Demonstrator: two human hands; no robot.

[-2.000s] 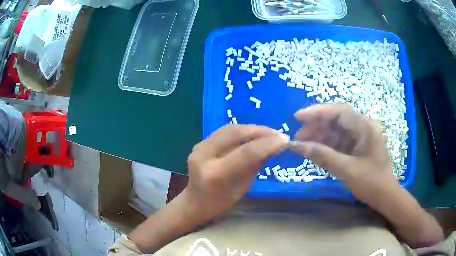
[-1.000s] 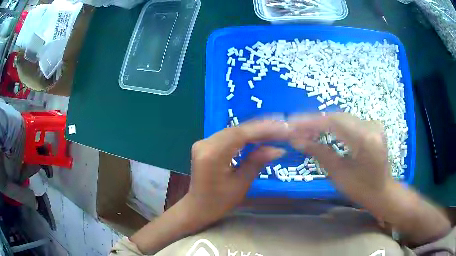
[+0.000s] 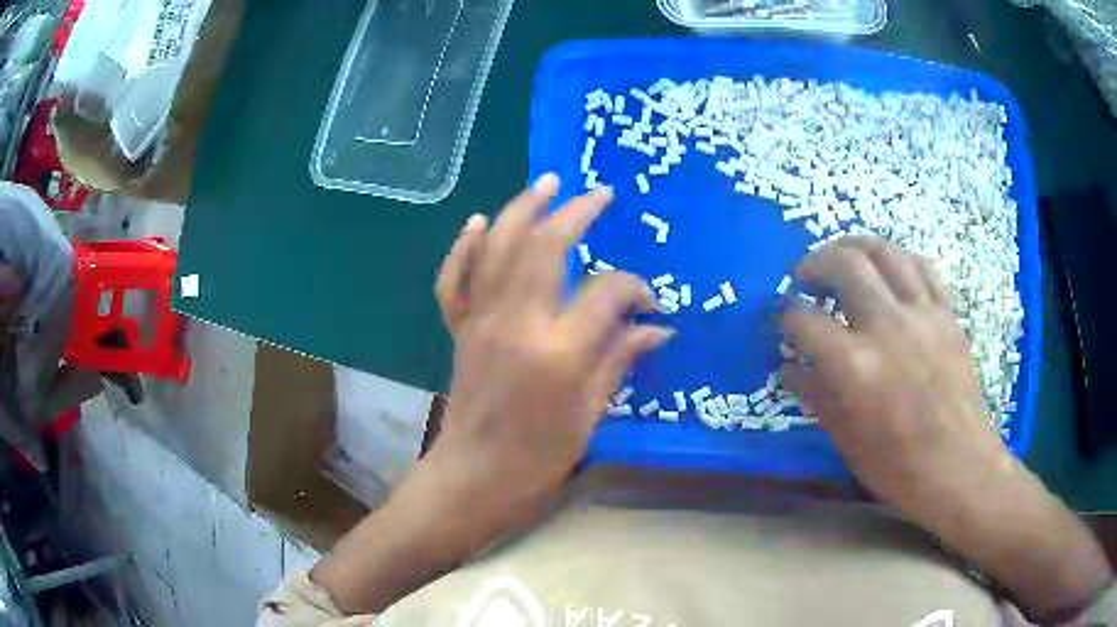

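Note:
A blue parts tray (image 3: 557, 147) holds a large heap of small white sleeves (image 3: 894, 159), thickest at its right and back, with some loose ones at the left and front. My left hand (image 3: 539, 319) is over the tray's left edge, fingers spread, thumb and a fingertip apart near a few loose sleeves. I see nothing held in it. My right hand (image 3: 876, 343) is low over the tray's middle right, fingers curled down at the sleeves. Its fingertips are partly hidden, so I cannot tell if it holds one.
A clear lid (image 3: 410, 98) lies left of the tray. A clear box (image 3: 778, 12) with slim pieces is behind it. A black flat object (image 3: 1078, 331) lies at the right. Red stools (image 3: 129, 309), a carton (image 3: 288, 429) and a person's sleeve (image 3: 31, 276) are at the left.
My hands were together over the tray and have moved apart, left hand to the left, right hand down to the sleeves. The view has shifted, so the tray sits slightly higher and further right.

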